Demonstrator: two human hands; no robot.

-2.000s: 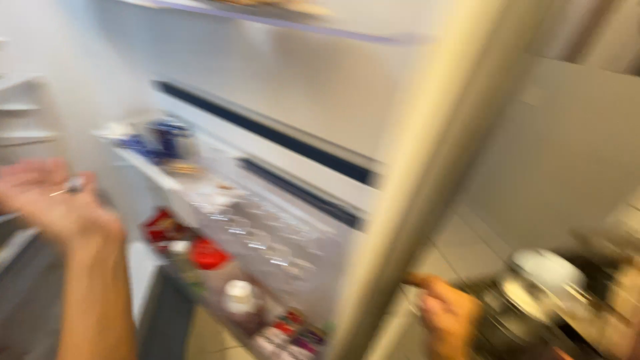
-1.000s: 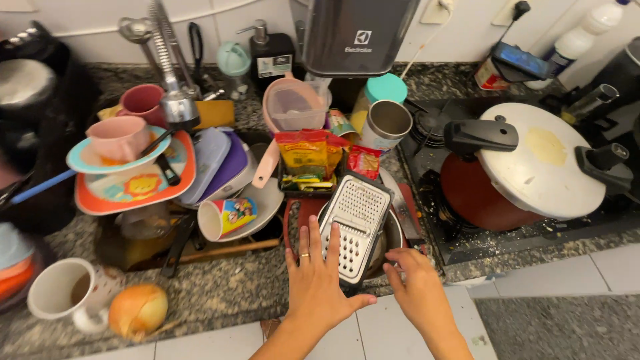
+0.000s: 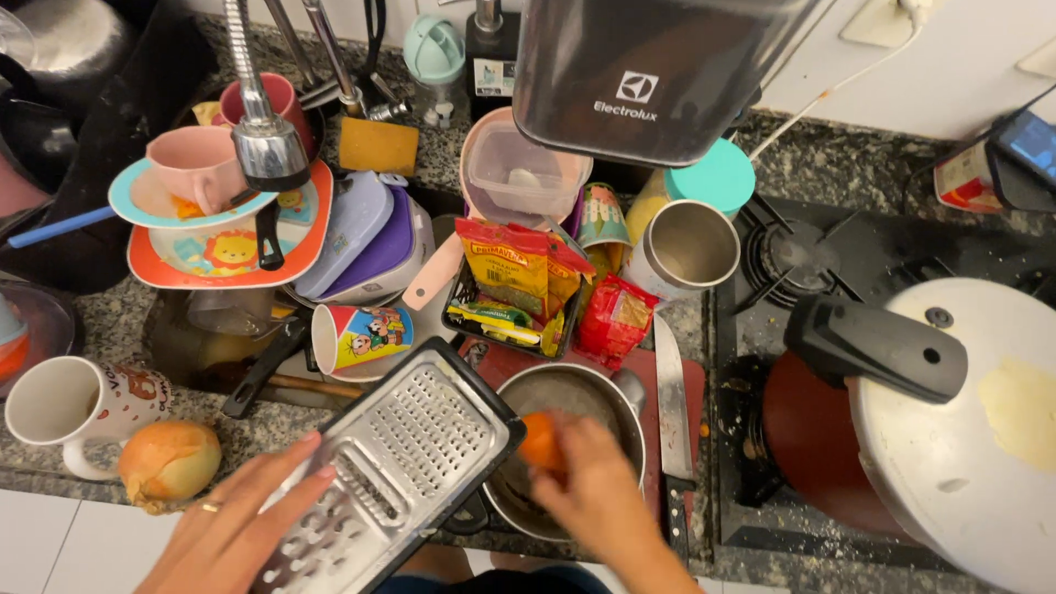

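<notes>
My left hand (image 3: pixel 239 511), with a ring on one finger, holds a flat metal grater (image 3: pixel 404 462) with a black frame, tilted at the left edge of a metal pot (image 3: pixel 623 412). Over that pot, my right hand (image 3: pixel 590 487) grips an orange piece of food, perhaps a carrot (image 3: pixel 542 442), close to the grater's upper right corner. The pot rests on a red cutting board (image 3: pixel 652 371). A kitchen knife (image 3: pixel 672 396) lies on the board to the pot's right. A whole onion (image 3: pixel 169 462) sits left of my left hand.
A pressure cooker (image 3: pixel 973 412) stands on the stove at right. Behind the pot are a basket of seasoning packets (image 3: pixel 511 272), a red packet (image 3: pixel 616 320) and a steel cup (image 3: pixel 691 243). Dishes (image 3: pixel 223 256), a cartoon cup (image 3: pixel 363 340) and a mug (image 3: pixel 58 404) crowd the sink side.
The grater was over the pot and is now lifted left in my left hand. My right hand, near the pot's rim before, now holds the orange food over it.
</notes>
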